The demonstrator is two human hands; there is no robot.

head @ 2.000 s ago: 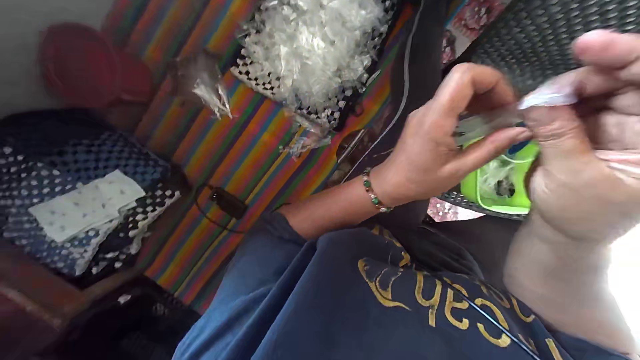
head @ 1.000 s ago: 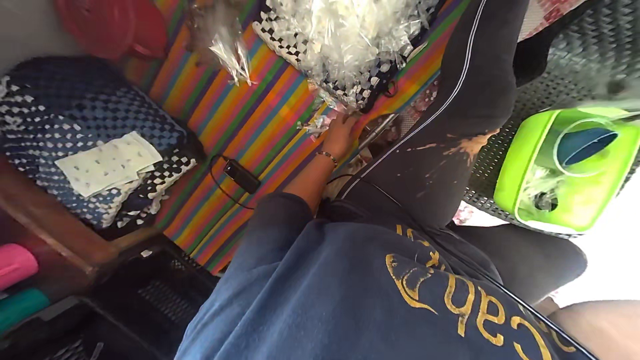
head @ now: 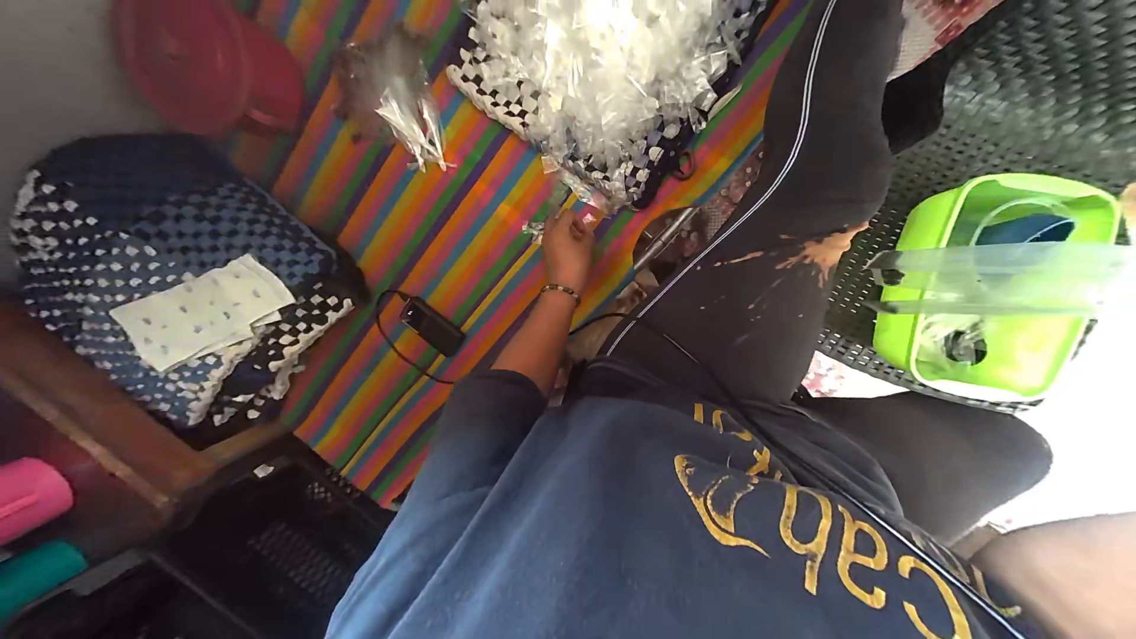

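My left hand [head: 568, 244], with a beaded bracelet on its wrist, reaches down to small clear plastic pieces [head: 577, 185] on the striped woven cloth [head: 479, 204]. Its fingers are bent beside a small pink-and-white bit; whether they grip anything is unclear. Just beyond lies a large heap of clear plastic pieces [head: 612, 62] on a checked woven mat [head: 497, 93]. Of my right hand only a sliver [head: 1130, 197] seems to show at the right edge. A clear plastic strip-like thing [head: 1003, 280] extends from that edge over a lime green tub [head: 896, 342].
A clear bag of plastic pieces [head: 404, 106] and a red plastic vessel [head: 191, 67] lie at upper left. A folded patterned cloth [head: 204, 311] rests on a blue woven cushion [head: 169, 204]. A black device with a cable [head: 432, 326] lies near my left arm. Black crates [head: 266, 550] stand lower left.
Both hands were together above the green tub two seconds ago. My left hand has since moved left to the small plastic pieces. The clear strip-like thing has come into view over the tub.
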